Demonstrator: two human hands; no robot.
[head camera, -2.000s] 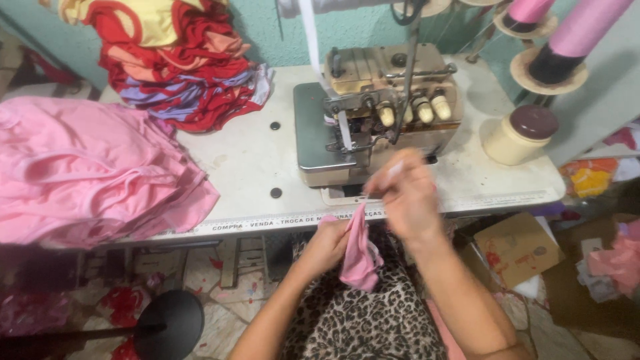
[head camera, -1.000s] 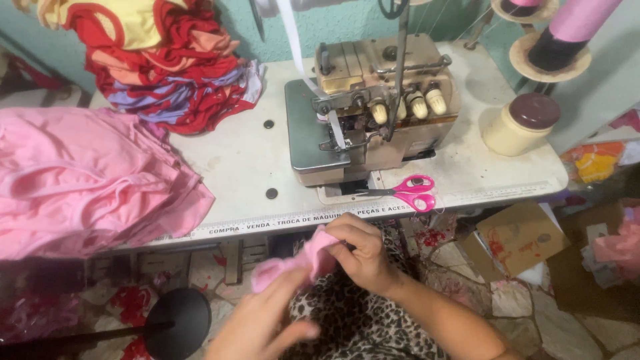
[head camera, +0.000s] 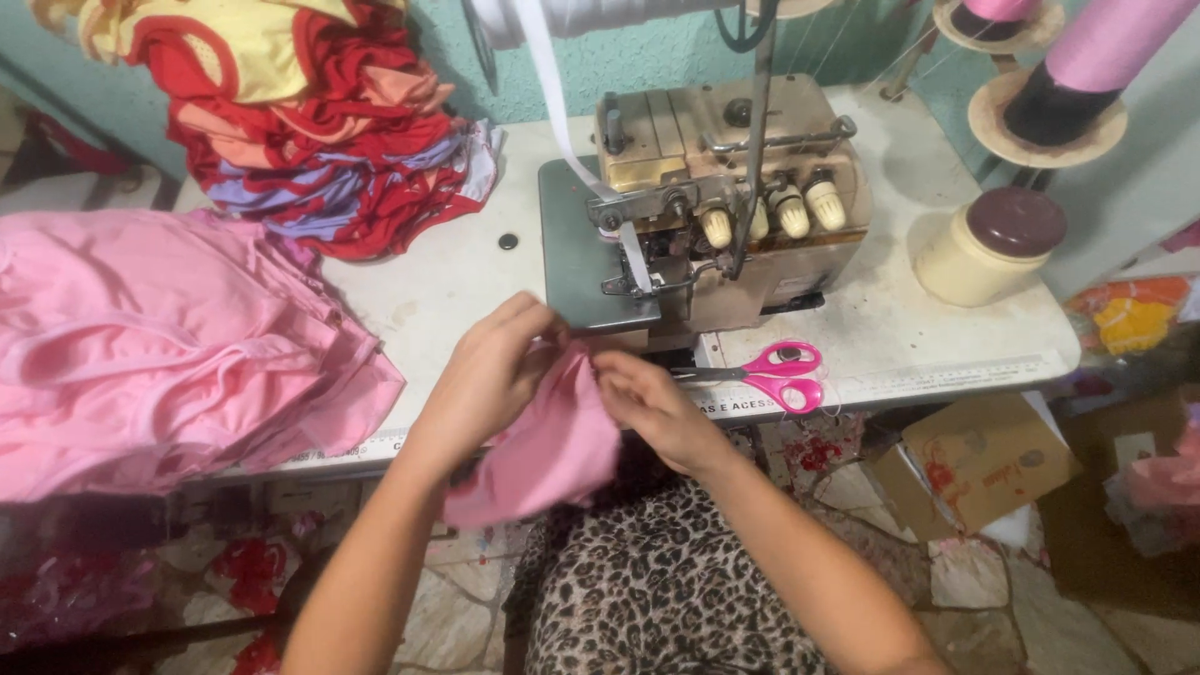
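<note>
A small pink fabric piece (head camera: 553, 441) hangs between my hands at the front edge of the white sewing table (head camera: 450, 319). My left hand (head camera: 497, 375) grips its upper left part, the fingertips partly hidden behind the hand. My right hand (head camera: 656, 403) pinches the top right edge. Just beyond them stands an overlock sewing machine (head camera: 731, 187), with a white elastic or tape strip (head camera: 558, 103) running down to its presser foot area. Pink-handled scissors (head camera: 783, 375) lie right of my right hand, blades pointing left. A pile of pink garments (head camera: 169, 347) is at the left.
A heap of red, yellow and lilac garments (head camera: 319, 141) sits at the back left. A cream jar with a maroon lid (head camera: 994, 244) stands at the right, below thread cones (head camera: 1078, 84). An opened cardboard box (head camera: 975, 459) is at lower right, past the table edge.
The scissors lie on the table in both later frames; two seconds ago my right hand was blurred over that area. My hands have risen toward the machine with the pink fabric, which now hangs down.
</note>
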